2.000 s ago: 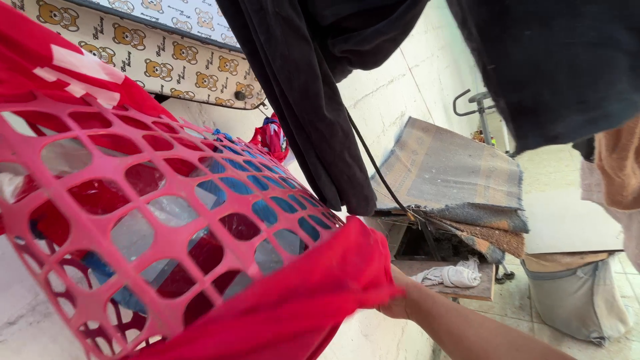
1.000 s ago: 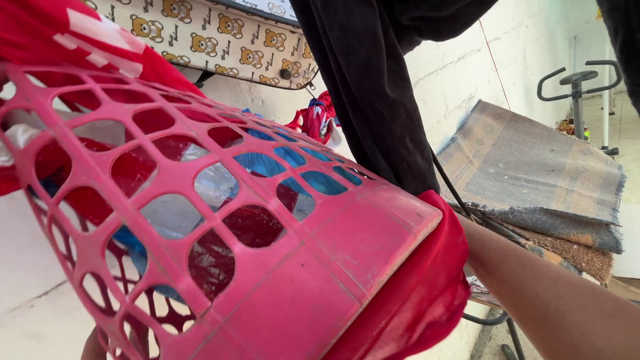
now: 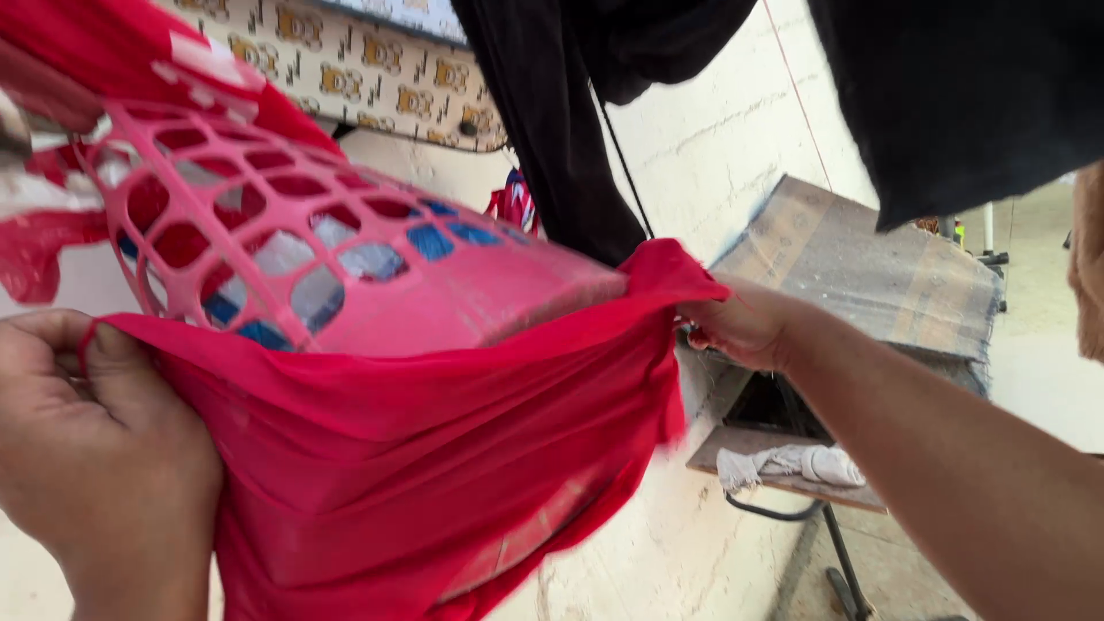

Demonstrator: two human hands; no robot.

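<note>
A pink plastic lattice basket [image 3: 414, 297] lies tilted at the centre left, with blue and clear plastic pieces showing through its holes. Red cloth [image 3: 414, 448] stretches below and partly around the basket's solid end. My left hand [image 3: 112, 414] pinches the cloth's edge between thumb and fingers at the far left. At the basket's right end, my right hand [image 3: 737, 328] grips the other side of the same cloth; its fingertips are partly hidden. More red fabric with a white print [image 3: 285, 99] lies against the basket's upper side.
Black garments [image 3: 552, 129] hang in front of a pale wall [image 3: 699, 155]. A bear-patterned padded item [image 3: 371, 78] is at the top left. On the right are a grey-brown rug [image 3: 871, 267] and, lower, a small shelf with a white rag [image 3: 793, 466].
My left hand has come into full view at the left, holding the red cloth's edge. The cloth now spreads wide between both hands, covering part of the basket's solid end.
</note>
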